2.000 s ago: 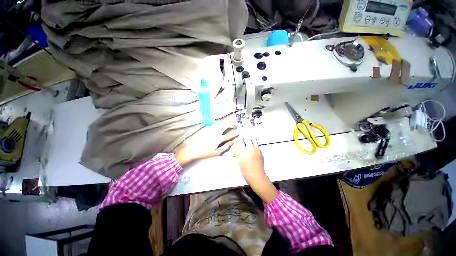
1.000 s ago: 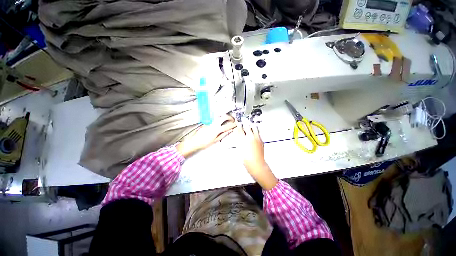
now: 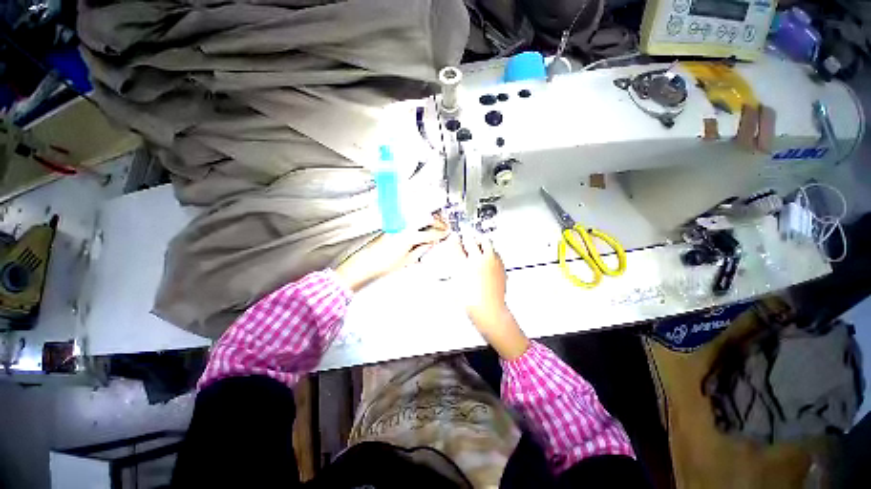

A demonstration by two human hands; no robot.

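Observation:
My left hand [image 3: 396, 256] lies on the white table just left of the presser foot and needle area [image 3: 458, 222]. My right hand [image 3: 485, 277] is at the front of the needle, its fingertips close to the left ones. Glare washes out the fingers, and I cannot tell whether they hold anything. The needle area belongs to a white JUKI sewing machine [image 3: 573, 124]. A large heap of taupe cloth [image 3: 258, 181] lies left of the needle. A slim turquoise bottle [image 3: 388, 191] lies beside the needle area, on the cloth's right edge.
Yellow-handled scissors [image 3: 592, 256] lie right of the needle under the machine arm. A cream control panel [image 3: 709, 27] stands behind the arm. A black metal part [image 3: 721, 260] and a white cable [image 3: 829, 224] are at the table's right end. More taupe cloth [image 3: 793, 387] lies at lower right.
Both hands have moved slightly at the needle, with the left fingertips nearer the presser foot than two seconds ago. The view has shifted slightly. The cloth heap, bottle and scissors stay in place.

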